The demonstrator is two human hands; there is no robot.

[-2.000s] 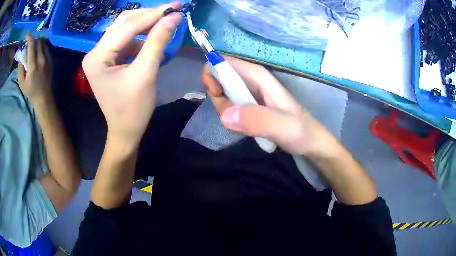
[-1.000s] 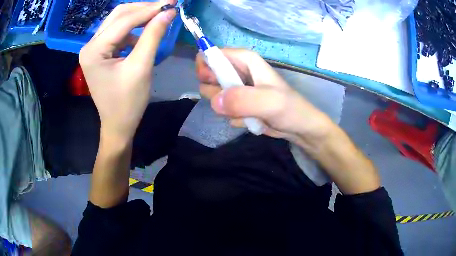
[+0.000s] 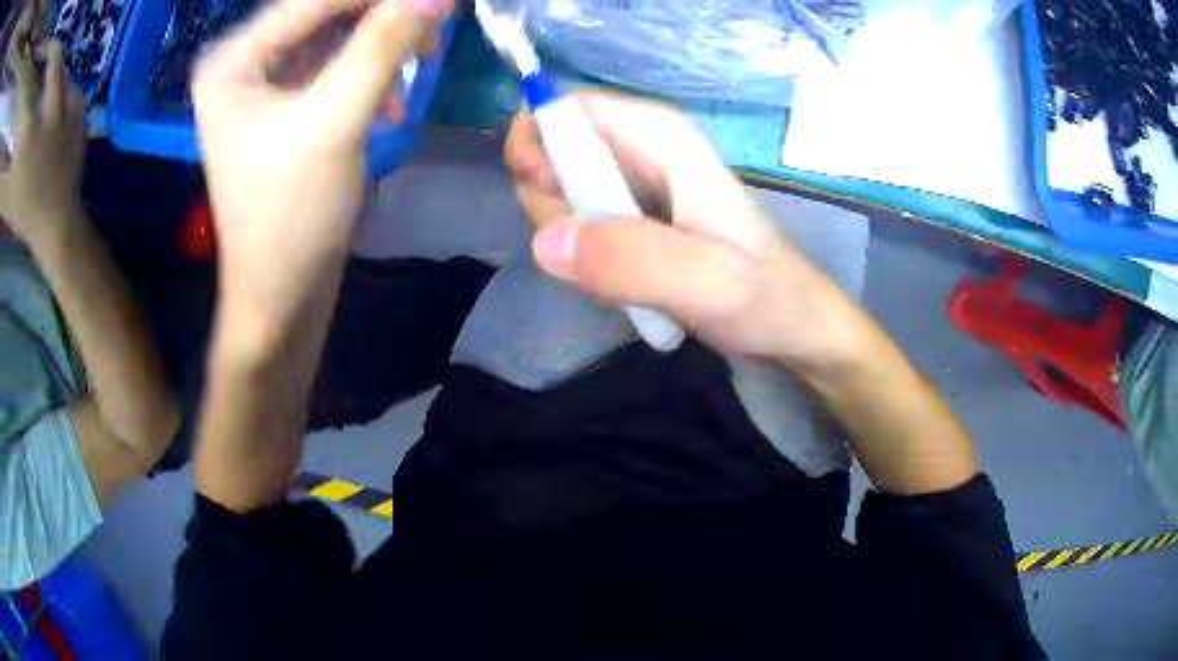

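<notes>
My right hand (image 3: 672, 233) is closed around the white-handled side cutters (image 3: 588, 162), which have a blue collar and point up and left; their jaws are near the top edge. My left hand (image 3: 291, 142) is blurred and raised over the left blue tray (image 3: 162, 133). Its thumb and index fingertips meet at the top edge, and whatever is between them cannot be made out. Black parts show in the left tray, partly hidden behind my left hand.
A clear plastic bag (image 3: 685, 45) and a white sheet (image 3: 904, 123) lie on the blue-green bench. The right blue tray (image 3: 1121, 233) holds many black parts. A neighbouring person's arm (image 3: 97, 297) is at left. A red stool (image 3: 1040, 329) stands at right.
My left hand has shifted slightly up and left, and the black piece seen at its fingertips before no longer shows. The neighbour's arm is back in view. The bench scene has shifted left and upward.
</notes>
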